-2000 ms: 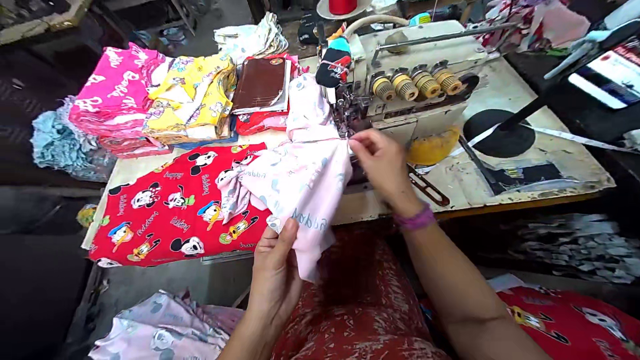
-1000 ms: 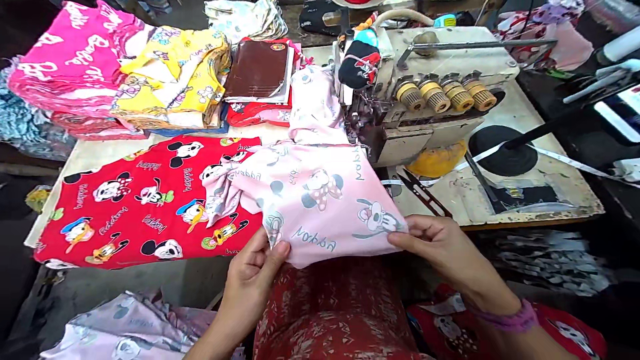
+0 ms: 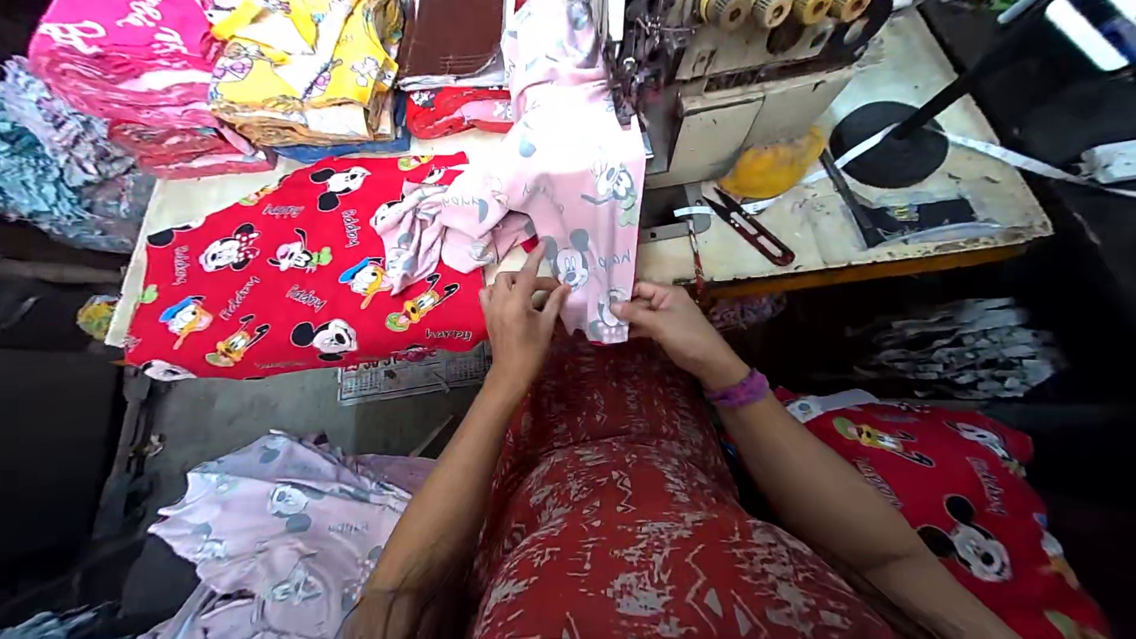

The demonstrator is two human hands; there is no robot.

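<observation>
A pink cartoon-print fabric piece (image 3: pixel 577 204) runs from beside the needle area of an overlock-type sewing machine (image 3: pixel 745 98) down over the table's front edge. My right hand (image 3: pixel 666 324) pinches its lower right corner between thumb and fingers. My left hand (image 3: pixel 524 315) is at the fabric's left side, index finger raised and thumb near the cloth; whether it grips any is unclear. A bunched part of the pink fabric lies left, on a red cartoon-print cloth (image 3: pixel 293 275) spread over the table. The needle area is partly hidden by machine parts.
Pink (image 3: pixel 124 80) and yellow (image 3: pixel 302 80) fabric stacks and a brown notebook (image 3: pixel 453 40) stand at the back left. Thread snips (image 3: pixel 754 231), a black disc (image 3: pixel 889 144) and a yellow item (image 3: pixel 774 164) lie right. More pink (image 3: pixel 284 524) and red cloth (image 3: pixel 967 506) sit below the table.
The pink fabric was held spread in both hands over the lap; now it lies up against the machine. Both hands have moved toward the table edge. The view has moved closer.
</observation>
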